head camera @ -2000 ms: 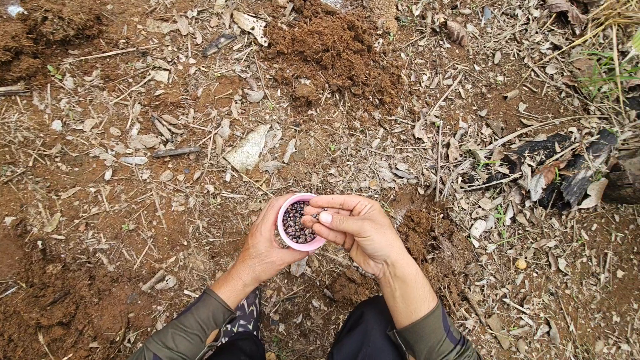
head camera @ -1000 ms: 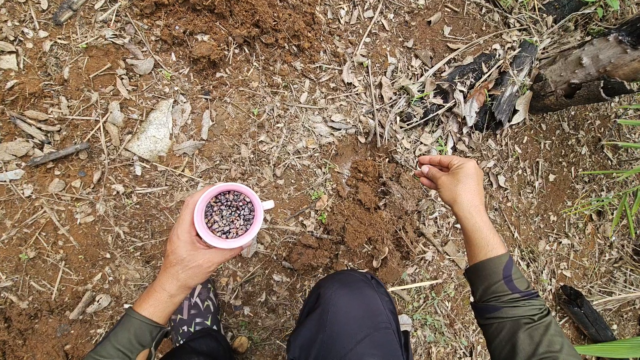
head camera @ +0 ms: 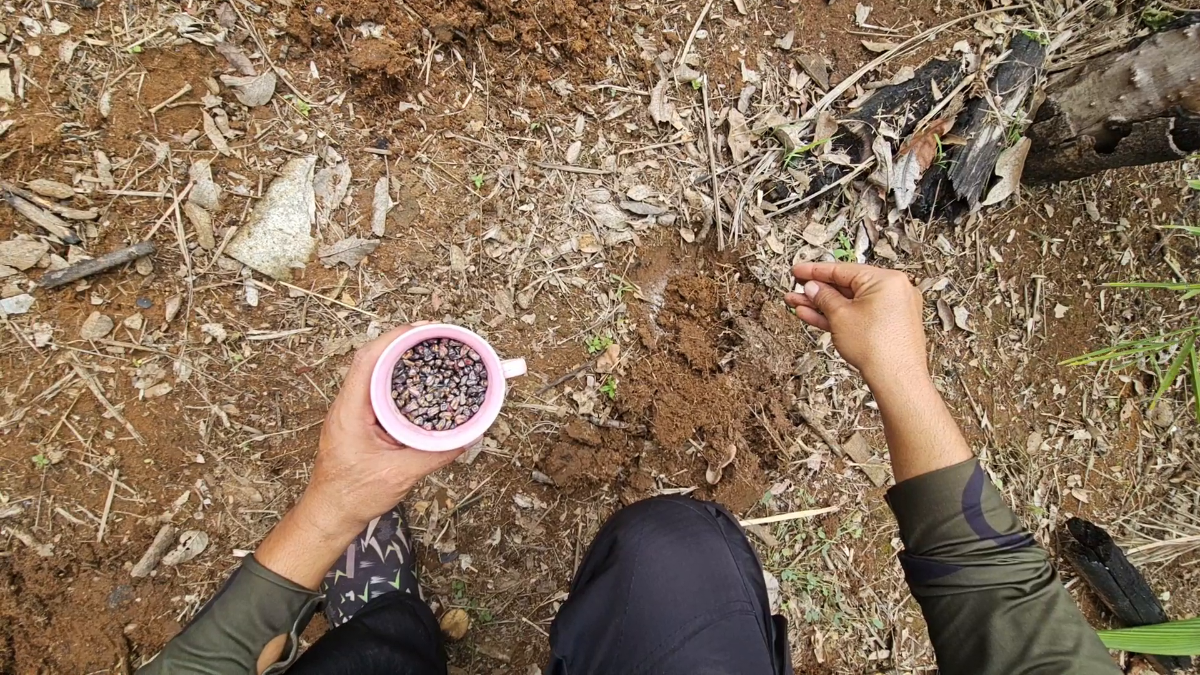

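Note:
A pink cup with a white rim and handle [head camera: 382, 412] is upright in my left hand [head camera: 361, 459], its fingers wrapped around the far and near sides. Dark speckled seeds [head camera: 439, 383] fill much of the cup. Out to the right, my right hand [head camera: 862, 314] hovers over the ground with thumb and fingertips pinched together; whether a seed is between them cannot be made out. Just left of and below those fingertips lies a patch of loose, dug reddish-brown soil [head camera: 698, 375].
A charred log [head camera: 1116, 103] with burnt wood pieces lies at the upper right. Another burnt stick [head camera: 1111, 572] is at the lower right, near green blades. A flat pale stone [head camera: 279, 220] and a soil mound [head camera: 450, 37] lie beyond the cup. My knee [head camera: 670, 591] is below the dug patch.
My right hand has left the cup, where its fingers were among the seeds, and moved right over the ground. My left hand still holds the cup. The view has shifted right.

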